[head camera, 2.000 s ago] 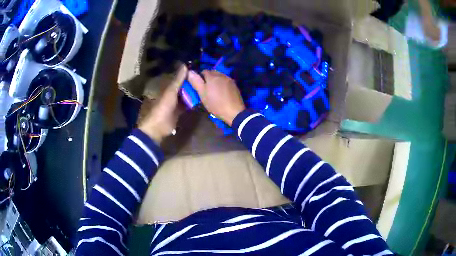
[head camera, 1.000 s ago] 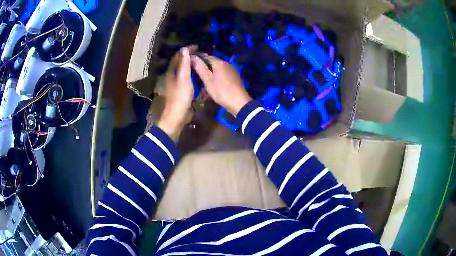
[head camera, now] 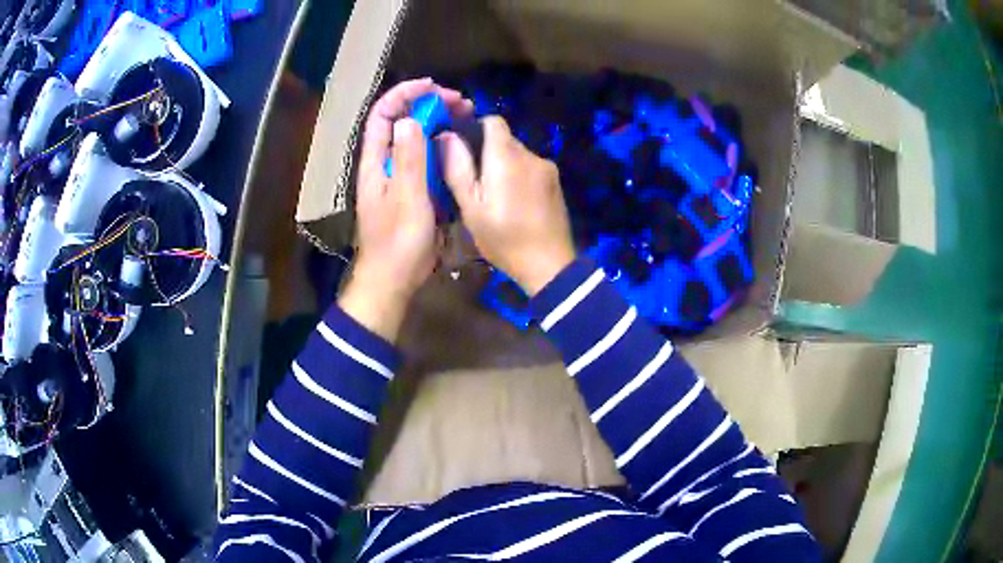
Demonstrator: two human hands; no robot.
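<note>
My left hand (head camera: 398, 209) holds a small bright-blue part (head camera: 431, 117) over the left side of the open carton (head camera: 484, 434). My right hand (head camera: 517, 203) is against the same part from the right, its fingers around a dark piece (head camera: 466, 134) at the part's side. The fingers hide much of the part. Under and beyond my hands the carton holds a heap of blue and black parts (head camera: 671, 154) with pink-purple strips among them.
On the left, a dark bench (head camera: 165, 407) with a light edge carries white round housings (head camera: 165, 116) with loose wires. Blue parts (head camera: 204, 39) lie at its far end and silver-grey metal-look parts (head camera: 55, 511) at its near end. Right of the carton are another carton (head camera: 841, 258) and green floor (head camera: 957, 363).
The bench, carton and hands sit further right in the view than before. The blue part, mostly hidden between my palms a second ago, now shows above my left fingers.
</note>
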